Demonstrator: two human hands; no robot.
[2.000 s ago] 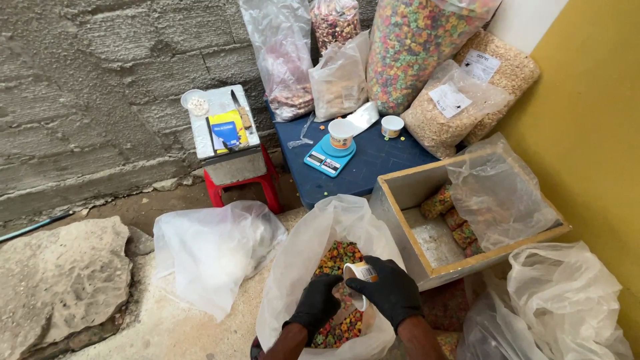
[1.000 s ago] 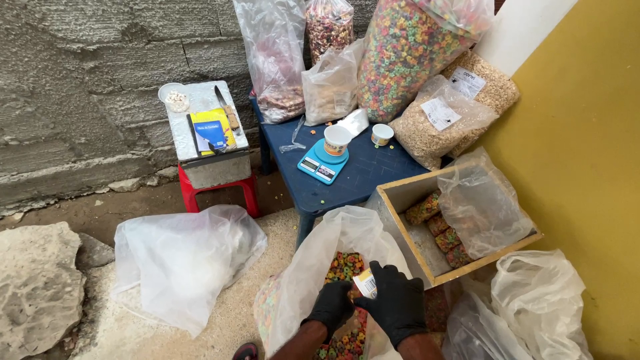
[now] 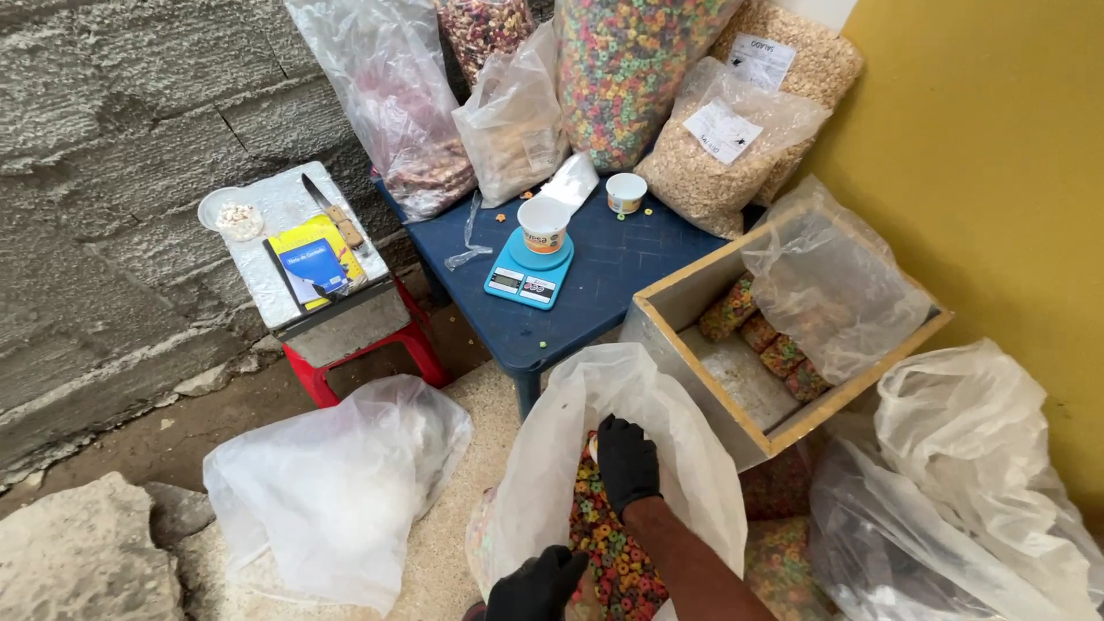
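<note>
My right hand [image 3: 628,466], in a black glove, is down inside a large translucent plastic bag [image 3: 694,431] of colored cereal loops [image 3: 617,561]. Its fingers are closed on a white plastic cup [image 3: 593,447], mostly hidden, with only a bit of rim showing. My left hand [image 3: 536,586], also black-gloved, is at the near left side of the bag's mouth; whether it grips the plastic is unclear. Beyond the bag, a white tub [image 3: 542,226] stands on a blue kitchen scale [image 3: 530,274], and a smaller-looking white tub [image 3: 626,192] stands behind it to the right.
A blue plastic table [image 3: 604,276] holds bulging cereal bags [image 3: 647,78]. At right, a wood-rimmed box [image 3: 703,366] contains wrapped cereal packs [image 3: 780,354]. A knife [image 3: 332,211] and notebooks [image 3: 315,263] lie on a foam box [image 3: 259,276] over a red stool [image 3: 414,345]. Loose plastic bags flank the work area.
Both hands were together around the cup over the cereal. Now they are apart: the right reaches deeper into the bag with the cup, and the left is at the near left side.
</note>
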